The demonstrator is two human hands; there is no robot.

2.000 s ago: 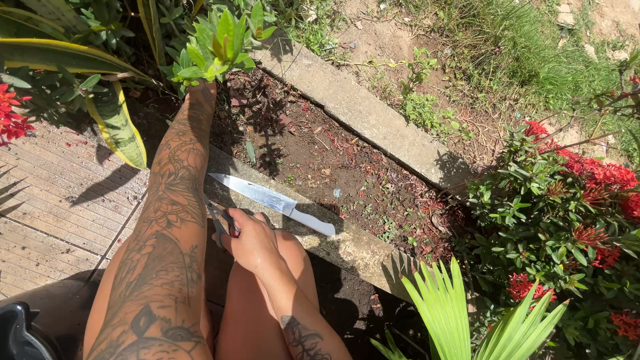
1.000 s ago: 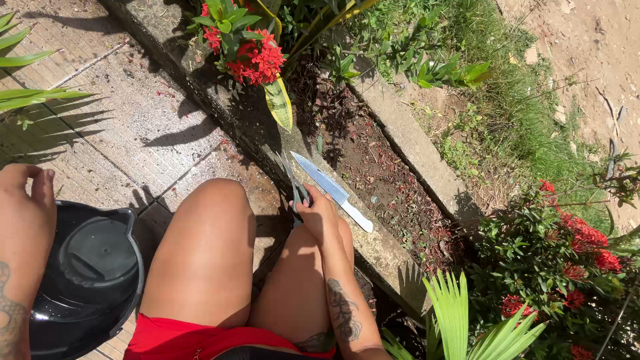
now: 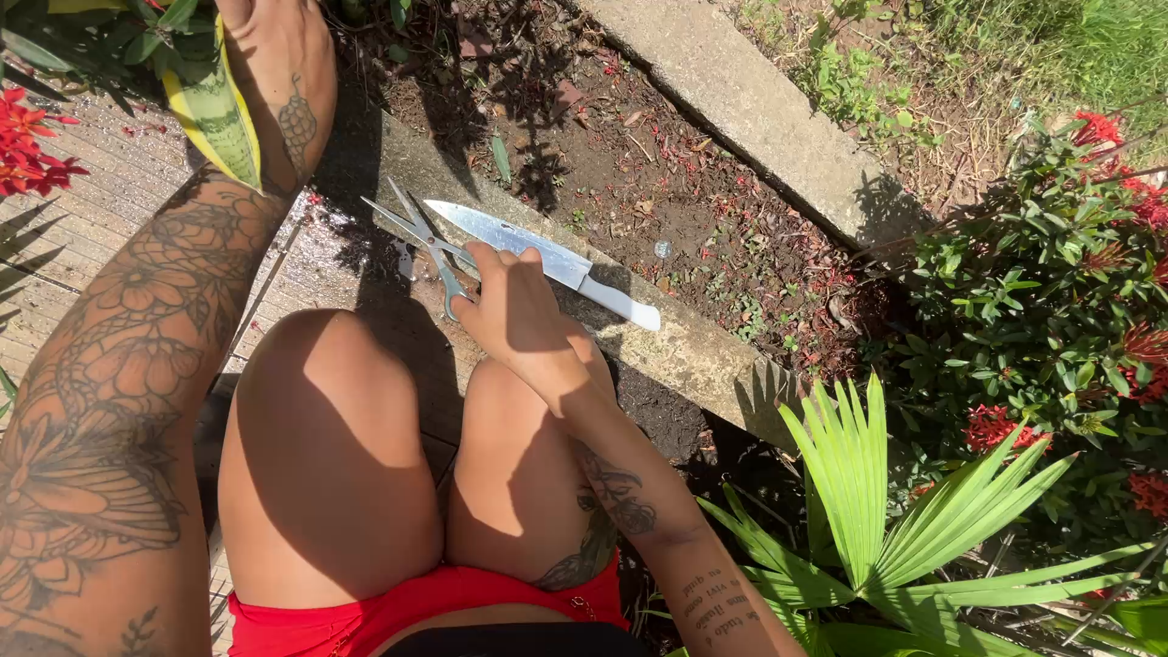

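My right hand has its fingers in the handles of a pair of scissors, whose blades stand apart and point up and left. Just beyond them a kitchen knife with a white handle lies on the concrete curb, its tip toward the upper left. My left hand reaches to the foliage at the upper left; its fingertips are cut off by the frame edge, so what they touch cannot be told. A yellow-edged snake plant leaf crosses in front of that hand and wrist.
Beyond the curb lies a soil bed with fallen petals, bounded by a second concrete curb. A bush with red flowers grows at the right, a fan palm at the lower right. Wet tiles lie at the left.
My left hand has gone from beside the black bucket at the left up to the plants. The scissors' blades are spread wider than a second ago. The view has shifted.
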